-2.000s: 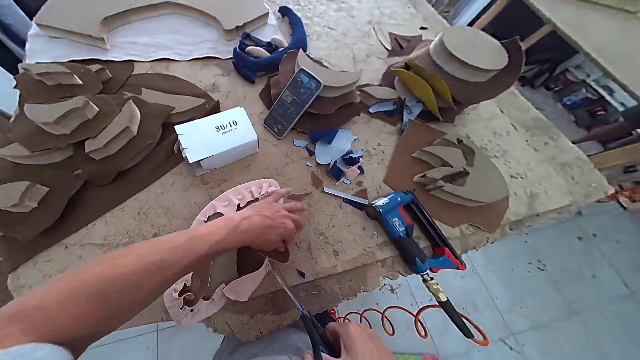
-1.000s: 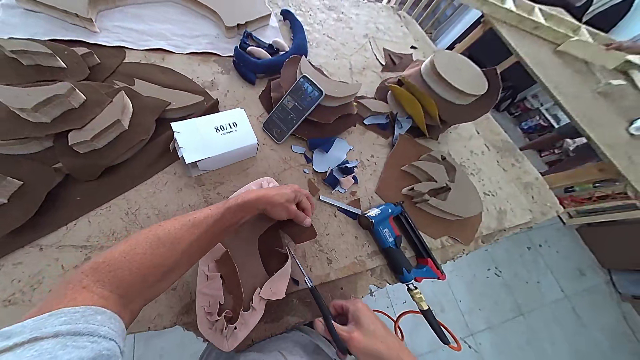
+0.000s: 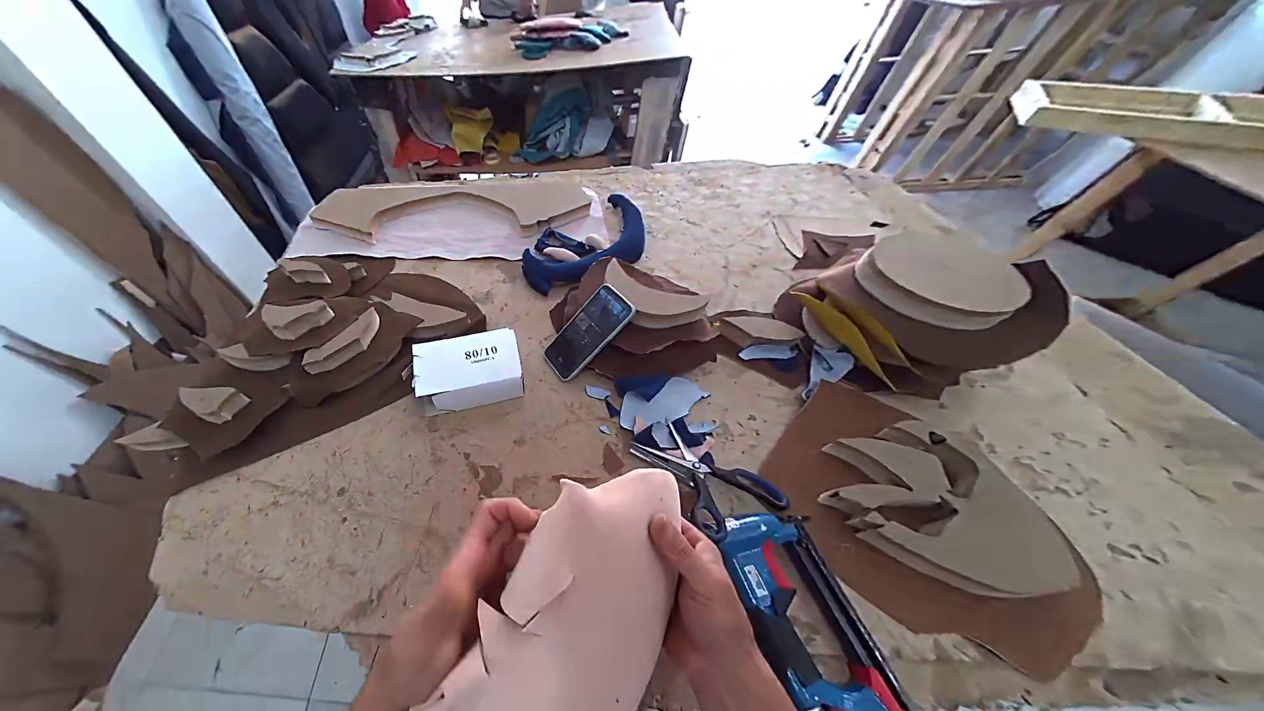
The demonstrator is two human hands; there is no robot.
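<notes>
Both my hands grip a pale pink covered piece (image 3: 602, 583) with notched edges at the bottom middle. My left hand (image 3: 484, 573) is at its left edge, the fingers partly hidden behind it. At the right edge, my right hand (image 3: 701, 602) has its thumb on the pink face. A pair of scissors (image 3: 706, 479) lies partly spread on the table just beyond the right hand. Beside that hand rests a blue pneumatic stapler (image 3: 790, 602), its lower end cut off by the frame. The piece's underside is hidden.
On the wooden table (image 3: 375, 533) are a white box (image 3: 468, 370), a phone (image 3: 590, 332), blue scraps (image 3: 662, 400), a curved blue padded piece (image 3: 622, 237) and stacked brown pieces (image 3: 326, 326) at left. Cut board shapes (image 3: 918, 494) on brown material lie at right, below round boards (image 3: 943, 272).
The scissors have left my right hand and lie on the table. The pink piece, earlier showing its brown inner side, now shows a smooth pink face, held in both hands. The view has tilted up.
</notes>
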